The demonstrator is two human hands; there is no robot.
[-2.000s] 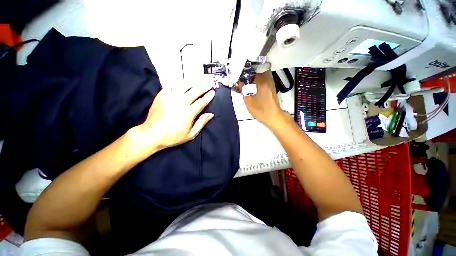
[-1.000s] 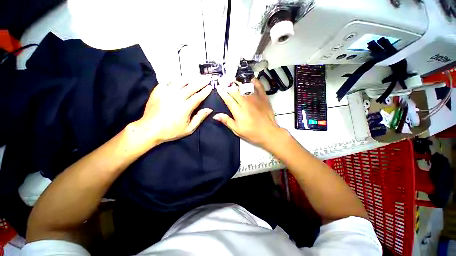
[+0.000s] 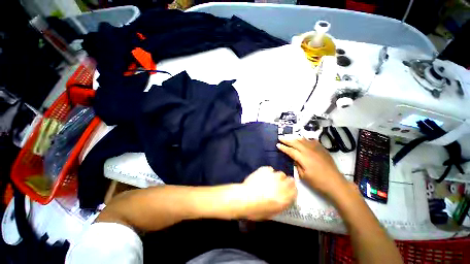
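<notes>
The dark navy garment lies on the white sewing table, its right end at the presser foot of the white sewing machine. My left hand is closed in a fist at the garment's front right edge; its fingertips are hidden, but it appears to grip the cloth. My right hand rests with fingers extended on the garment's right edge, just in front of the presser foot. Black shears lie right of the needle area, their blades hidden.
A phone lies right of the shears. A notions box is at the far right. A yellow thread cone stands behind the machine head. More dark cloth lies at the back. Red crates are at left and lower right.
The view has tilted up and shifted left, showing more of the table. My left hand has moved from flat beside the needle to a fist at the cloth's front edge. My right hand stays near the foot.
</notes>
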